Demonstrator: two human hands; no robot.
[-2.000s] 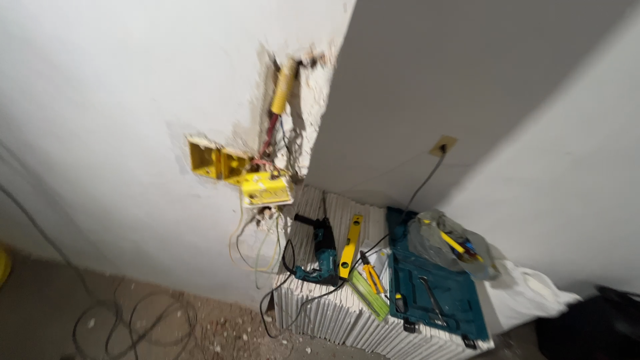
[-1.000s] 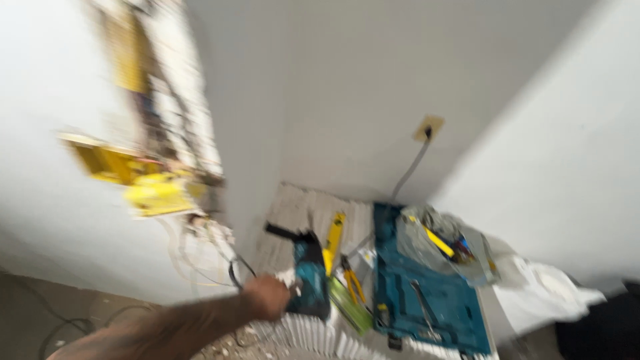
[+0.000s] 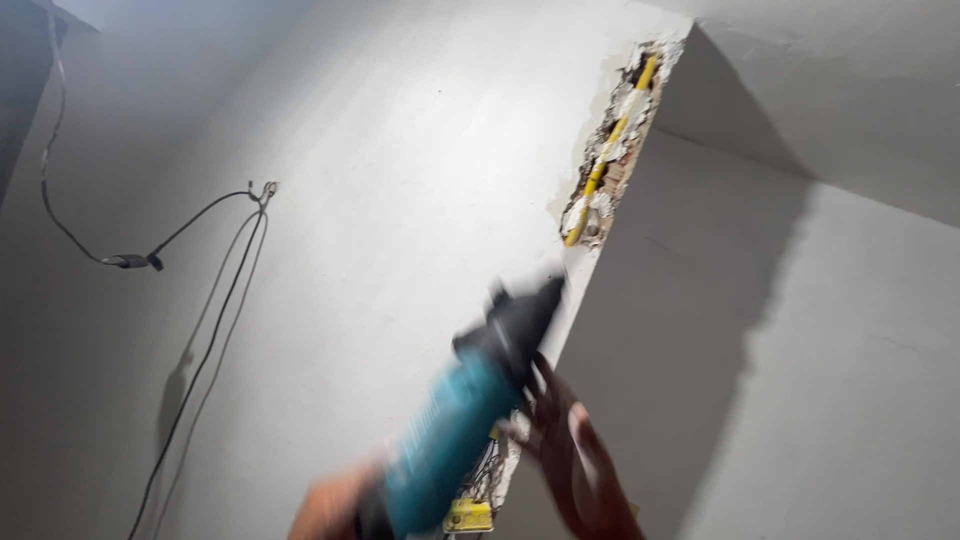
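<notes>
A teal and black rotary hammer (image 3: pixel 457 420), blurred by motion, points up and to the right in front of the white wall. My left hand (image 3: pixel 337 495) is shut on its rear handle at the bottom. Beside the black front part of the tool is my right hand (image 3: pixel 566 450), its fingers apart; whether the fingertips touch the tool is unclear. Above the tool's tip, a yellow conduit (image 3: pixel 619 131) lies in a rough chase cut along the wall's edge. Partly behind the tool is a yellow electrical box (image 3: pixel 469 516) at the lower end of the wall edge.
A dark cable (image 3: pixel 225 300) hangs from a hook (image 3: pixel 268 189) on the left of the wall, with a cable joint (image 3: pixel 133 261) beside it. The wall's corner edge slants down from upper right, and a shaded recessed wall (image 3: pixel 690 300) stands right of it.
One second ago a hand was on the rotary hammer down among the tools; now the hammer is raised before the wall and a second hand is in view. The view has swung upward.
</notes>
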